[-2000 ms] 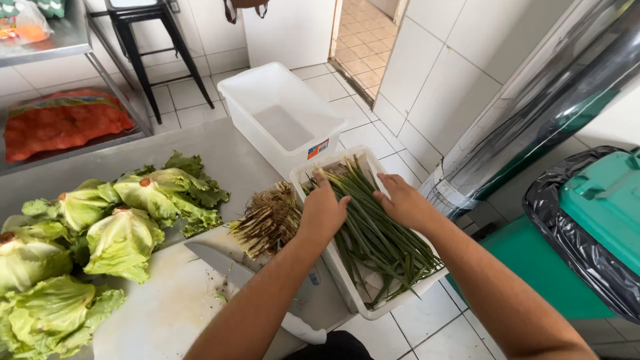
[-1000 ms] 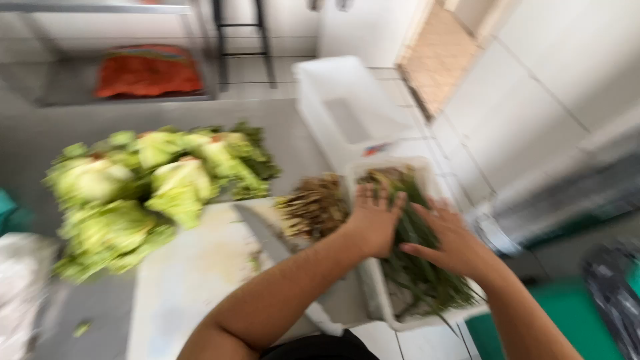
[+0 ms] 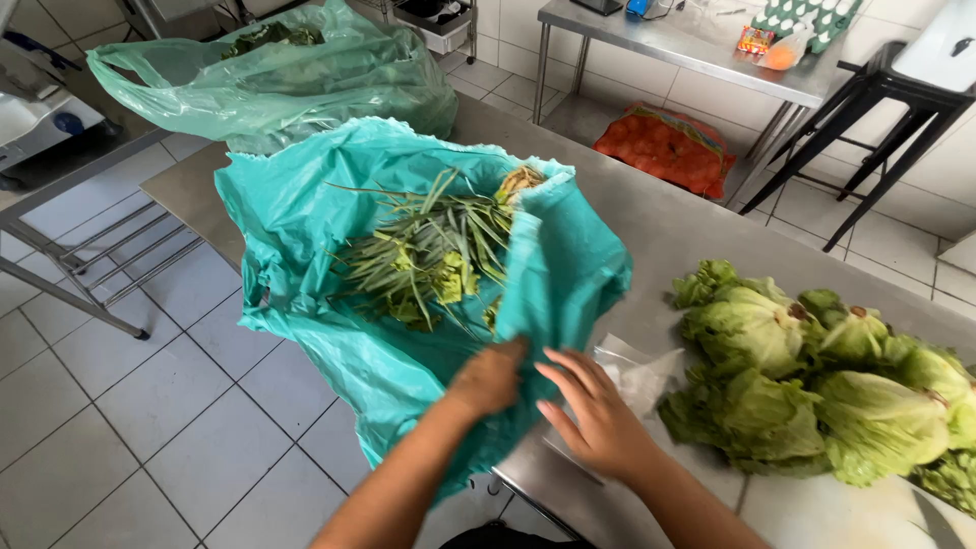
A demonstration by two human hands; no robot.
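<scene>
A teal plastic bag lies wide-mouthed on the steel table, its near edge hanging over the side. Inside it are green onions with some leafy trimmings; a clump of roots shows at the bag's right rim. My left hand, blurred, has its fingers closed on the bag's near right edge. Just right of it, my right hand has its fingers apart beside the bag and holds nothing. Several heads of lettuce sit on the table at the right, by a white cutting board with part of a knife blade.
A pale green plastic bag with leaves stands behind the teal one. A small clear plastic bag lies near my right hand. Beyond are a steel side table, a red mesh sack and a black stool.
The view has swung far to the left. Both hands have left the green onions in the white bin; the left one is now on the teal bag, the right one beside it.
</scene>
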